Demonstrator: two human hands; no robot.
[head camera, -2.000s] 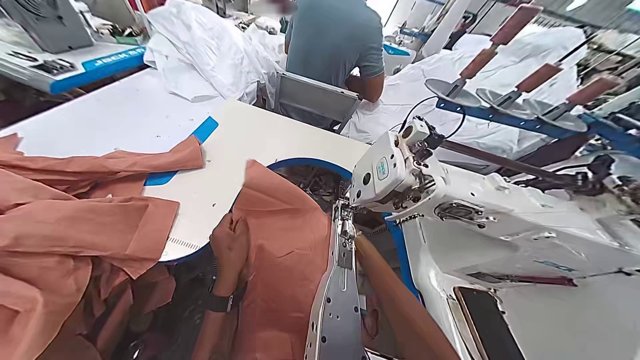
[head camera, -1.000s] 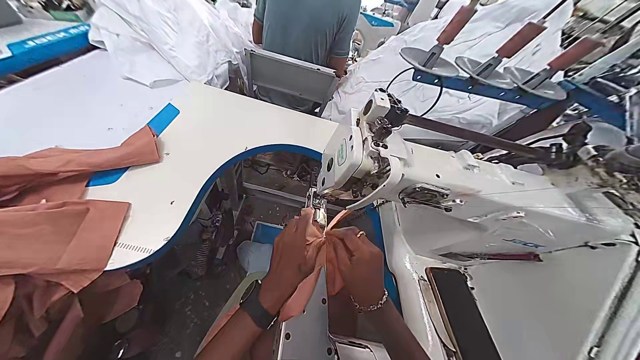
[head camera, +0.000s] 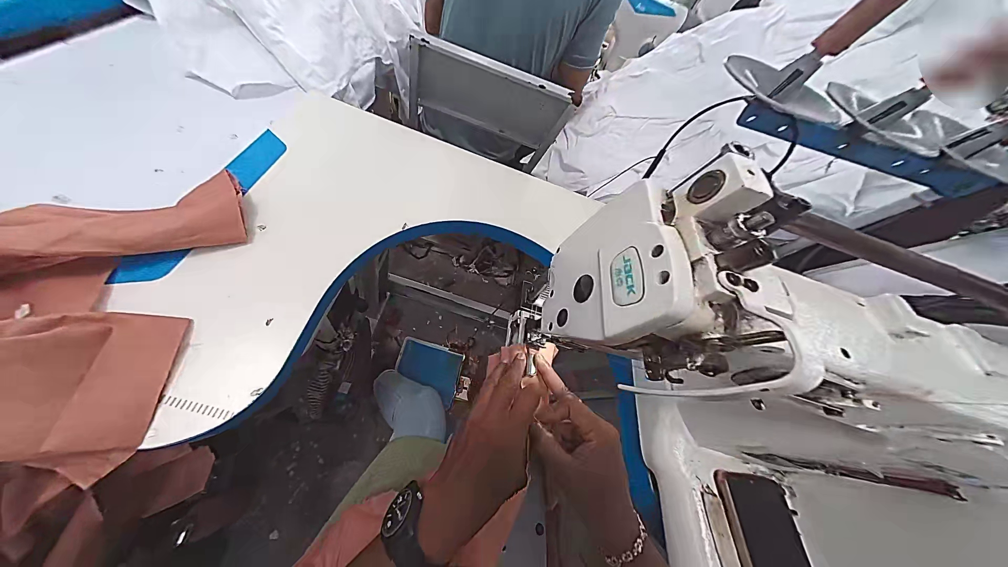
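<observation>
Both hands are close together at the presser foot (head camera: 529, 335) of a white Jack sewing machine (head camera: 622, 276). My left hand (head camera: 492, 429), with a black watch at its wrist, holds salmon-coloured fabric (head camera: 504, 524) against the narrow machine arm. Beside it on the right, my right hand (head camera: 579, 449), a bracelet at its wrist, pinches the same fabric with thumb and fingers just below the foot. Most of the fabric between the hands is hidden by the fingers. More salmon fabric pieces (head camera: 87, 378) lie over the left part of the white table (head camera: 378, 181).
A phone (head camera: 760, 520) rests on the machine bed at the lower right. Thread cones on a blue stand (head camera: 866, 150) are at the upper right. Behind the table a person (head camera: 528, 35) sits on a metal chair (head camera: 488, 87), with white cloth (head camera: 291, 47) on either side.
Two seconds ago my left hand lay on a wide fabric piece left of the machine arm; that piece no longer lies spread there. Both hands have since come together at the presser foot and remain there.
</observation>
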